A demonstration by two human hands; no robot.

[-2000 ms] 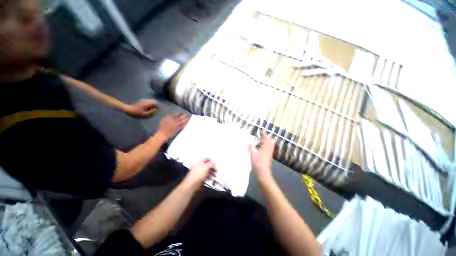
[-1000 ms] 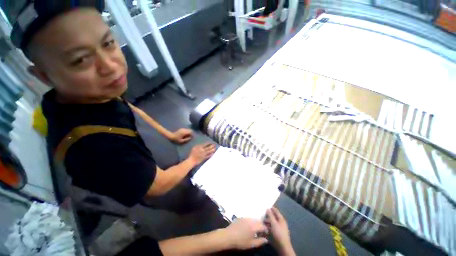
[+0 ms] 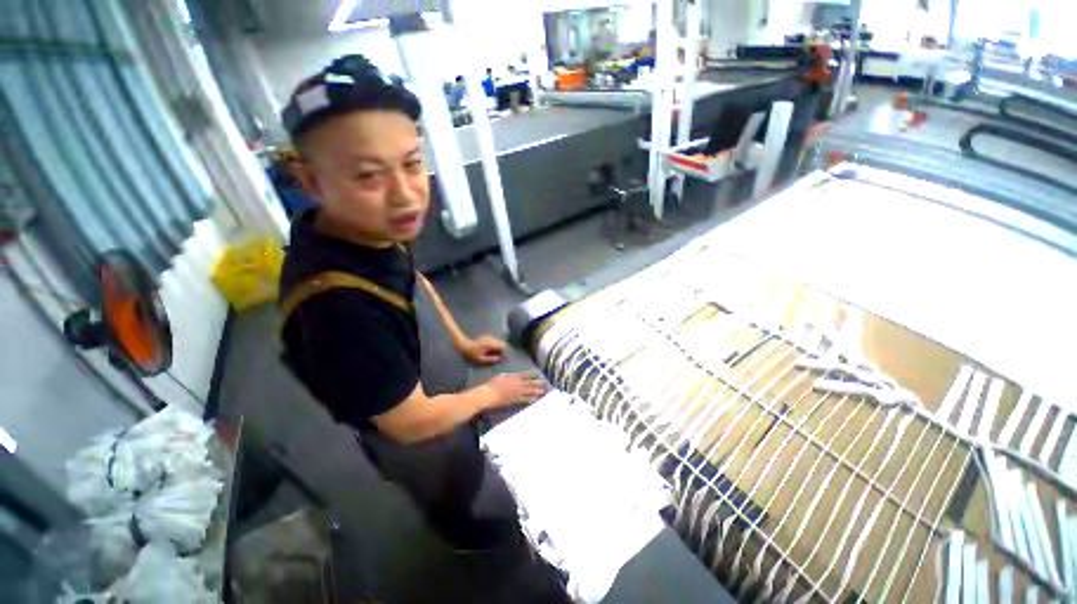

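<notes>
Neither of my hands is in view. A fanned white pile of stacked pieces (image 3: 579,481) lies on the dark table edge (image 3: 676,573) at the bottom centre. Beside it, the waste skeleton (image 3: 756,415) of narrow white ribs spreads over brown underlay paper (image 3: 909,354) and hangs over the rounded front edge of the bed. Cut strips (image 3: 1018,501) lie in comb-like rows at the right. Loose white offcuts (image 3: 853,380) lie crossed near the middle of the opened area.
A co-worker (image 3: 354,319) in a brown-strapped apron stands at the left, both hands on the table edge by the pile. Tied white bundles (image 3: 154,490) sit on a side rack at lower left. An orange fan (image 3: 132,313) and yellow container (image 3: 248,271) stand behind.
The view has swung up and left. My hands, earlier at the white pile, have left the picture. The co-worker and pile appear further right; the tied bundles and fan show more fully.
</notes>
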